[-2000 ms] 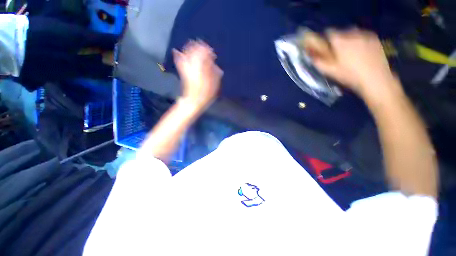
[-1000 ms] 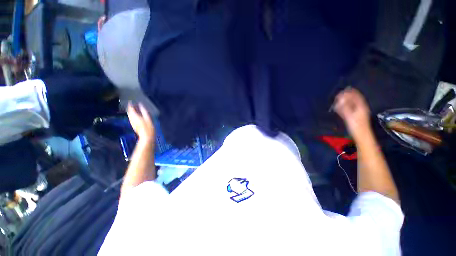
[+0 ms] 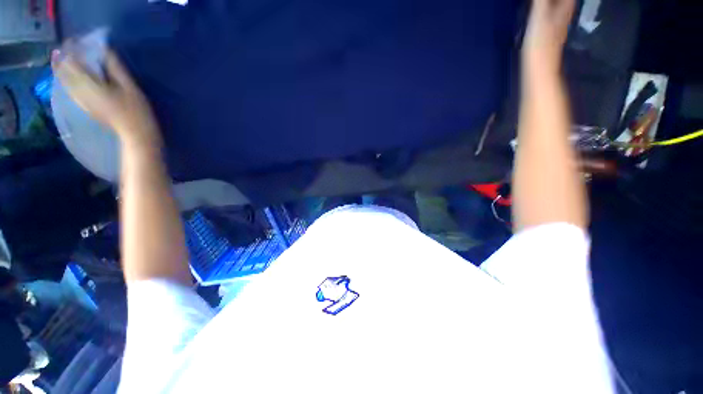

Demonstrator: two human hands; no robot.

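Observation:
The dark navy jacket [image 3: 331, 85] lies spread over the grey pressing board [image 3: 85, 142], whose rounded end shows at the left. My left hand [image 3: 104, 88] is at the jacket's upper left edge, blurred; a pale patch shows by its fingers, and its grip cannot be told. My right hand [image 3: 551, 19] is at the top edge of the picture, by the jacket's right side, partly cut off; its grip cannot be told. The steam iron [image 3: 601, 163] rests at the right, partly hidden behind my right forearm.
A yellow hose [image 3: 678, 140] runs right from near the iron. A pale plate [image 3: 644, 115] lies beside it. A blue crate [image 3: 239, 258] is below the board. A red object [image 3: 490, 189] with a thin white cord sits near the table edge. Dark garments [image 3: 92, 362] show at lower left.
The iron was in my right hand, then set down at the right. Both hands have moved forward, my left also outward. The jacket now lies flatter and farther across the board.

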